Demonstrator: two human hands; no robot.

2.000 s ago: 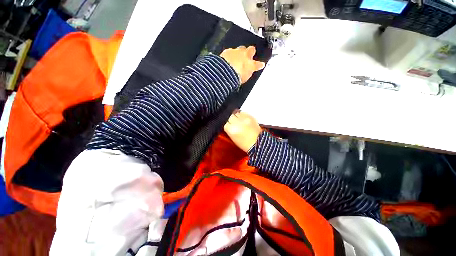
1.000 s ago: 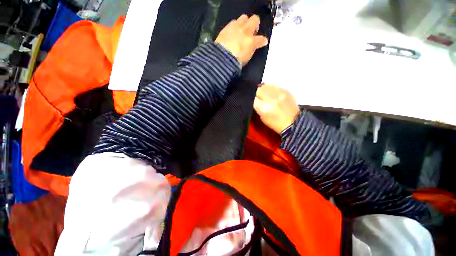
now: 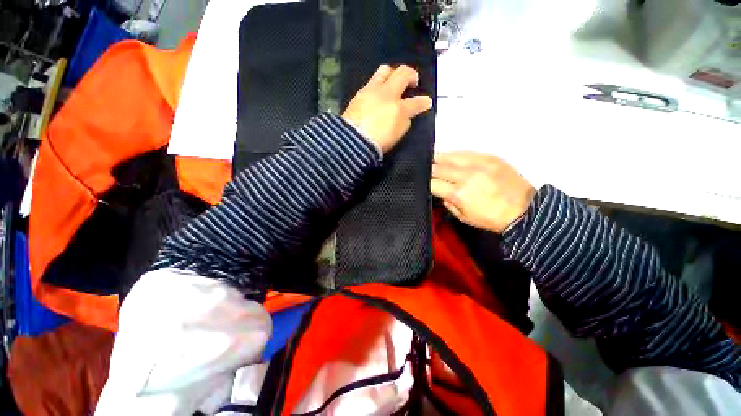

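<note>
A black mesh back panel (image 3: 382, 219) lies lengthwise on the white tabletop, its near end over the orange-aproned lap. A camouflage webbing strip (image 3: 329, 77) runs along its middle. My left hand (image 3: 385, 107) lies on the panel's right half, fingers spread and pressing on it. My right hand (image 3: 481, 188) is at the panel's right edge, fingertips on the rim; whether they pinch it cannot be told. The metal parts by the sewing machine's needle (image 3: 431, 12) are cut off at the top edge, by the panel's far right edge.
Silver thread snips (image 3: 631, 97) lie on the white tabletop (image 3: 520, 122) at the right. A large orange and black heap (image 3: 97, 106) is at the left, beside blue material (image 3: 101, 36). The tabletop's front edge runs below and right of my right hand.
The panel has turned to lie straighter, and its rounded far left corner shows again. My left hand sits lower in the picture. My right hand has moved right and slightly down, its fingers straighter.
</note>
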